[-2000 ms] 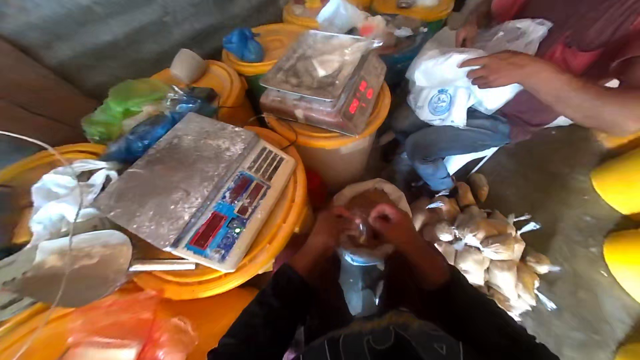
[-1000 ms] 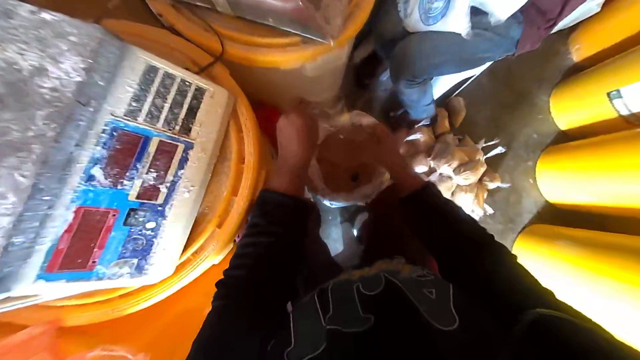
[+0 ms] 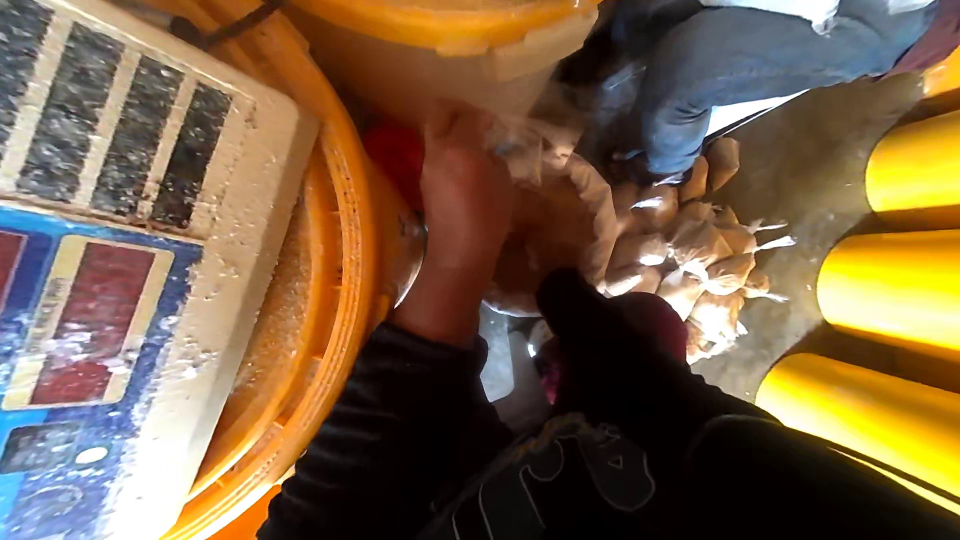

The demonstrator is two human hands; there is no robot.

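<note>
An open sack of brown powder stands between my knees, its pale rim folded outward. My left hand, blurred, is raised at the sack's left side with bent fingers, close to clear plastic film; whether it grips the film is unclear. My right forearm reaches down to the sack's near edge in a dark sleeve. The right hand is lost in the shadow over the powder, so its fingers and anything in them cannot be made out. Right of the sack lies a heap of small tied bags of brown powder.
A dusty digital scale sits on an orange-lidded tub at the left. Another orange-rimmed tub is above. A seated person's jeans-clad leg is beyond the sack. Yellow cylindrical containers line the floor at right.
The view has moved down and closer to the scale. Both hands were together over the sack two seconds ago; now my left hand is at its left side and my right arm reaches low over it.
</note>
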